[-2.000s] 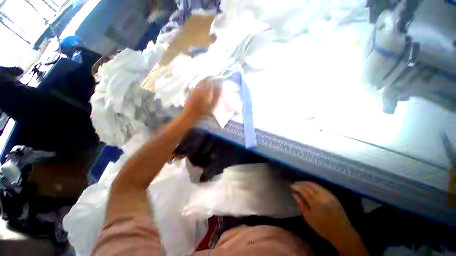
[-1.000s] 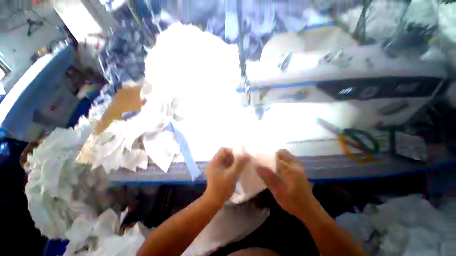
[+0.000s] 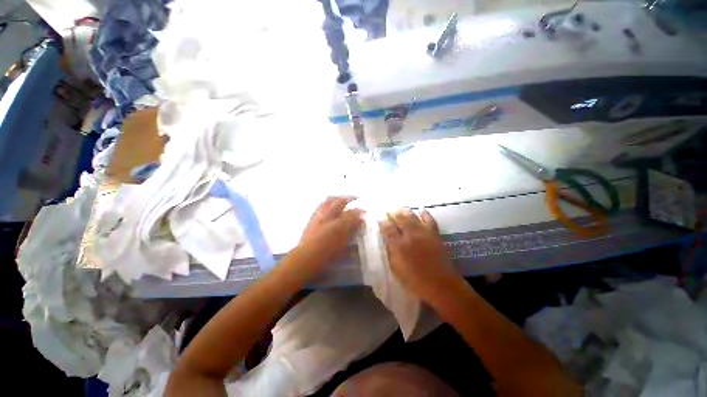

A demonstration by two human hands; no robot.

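A white cloth piece (image 3: 380,267) lies below the needle area of the sewing machine (image 3: 481,97) and hangs over the table's front edge, its pointed end down. My left hand (image 3: 332,229) lies on its left edge, fingers pointing to the machine. My right hand (image 3: 415,248) presses on its right side, fingers bent. The cloth's far end is washed out by bright light, so its contact with the presser foot cannot be told.
Scissors with orange and green handles (image 3: 574,200) lie right of my hands. White cut pieces (image 3: 182,186), a light blue strip (image 3: 246,225) and tan cardboard (image 3: 133,146) are at left. White cloth heaps (image 3: 58,279) flank the table below; larger white cloth (image 3: 333,329) covers my lap.
Both hands have moved from holding the cloth up at the table edge to pressing it flat near the needle. The view has shifted closer to the machine.
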